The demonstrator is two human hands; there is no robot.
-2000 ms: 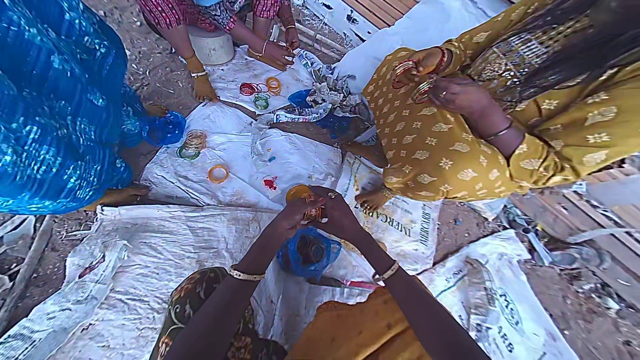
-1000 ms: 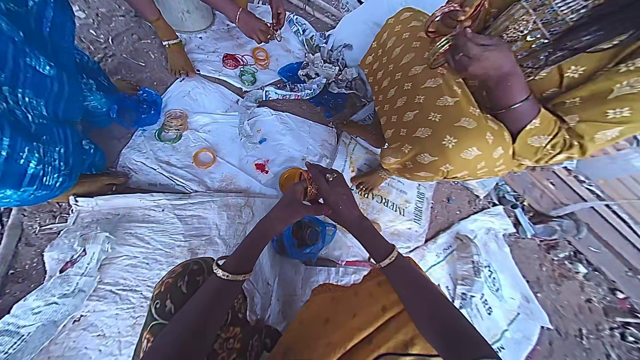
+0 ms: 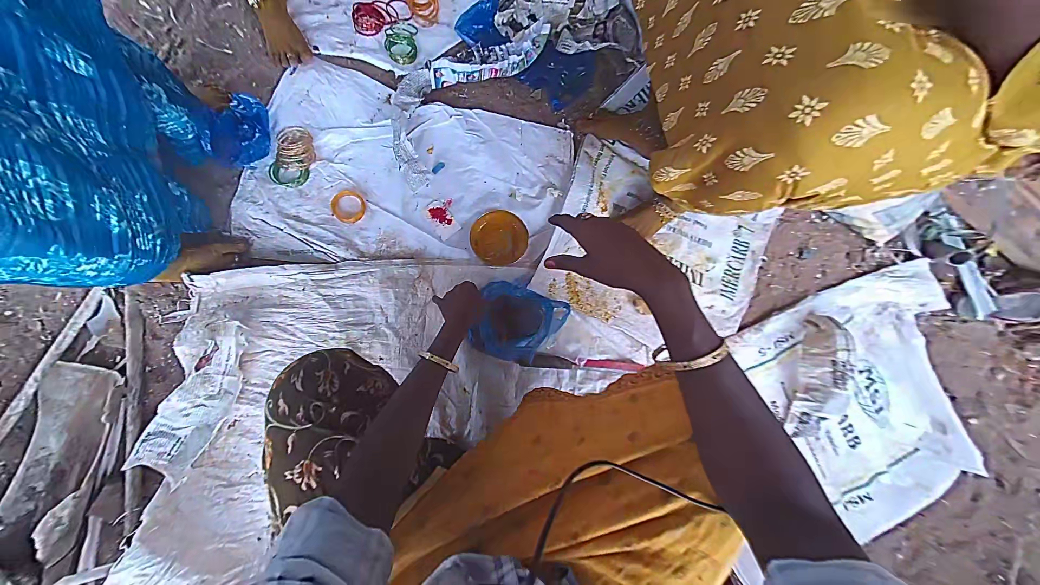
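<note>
My right hand (image 3: 608, 253) hovers, fingers spread, just right of a round orange-yellow dish (image 3: 499, 237) and holds nothing visible. Beside a blue plastic bag (image 3: 513, 321) with something dark in it is my left hand (image 3: 460, 305); its fingers are curled and partly hidden, so I cannot tell whether it holds anything. An orange bangle (image 3: 348, 206) lies on the white sacking, with a small heap of red bits (image 3: 440, 213) between it and the dish. Under the bag's right edge a tool with a red handle (image 3: 611, 365) lies flat.
Stacked bangles (image 3: 294, 154) lie near a person in blue at the left. Red bangles (image 3: 371, 18) and green bangles (image 3: 400, 43) are at the top. A person in patterned yellow cloth (image 3: 780, 106) sits at the right. Sticks (image 3: 132, 406) lie at the lower left.
My hands were together near the yellow dish; now they are apart, the left by the blue bag and the right beside the dish. The dish is now fully visible.
</note>
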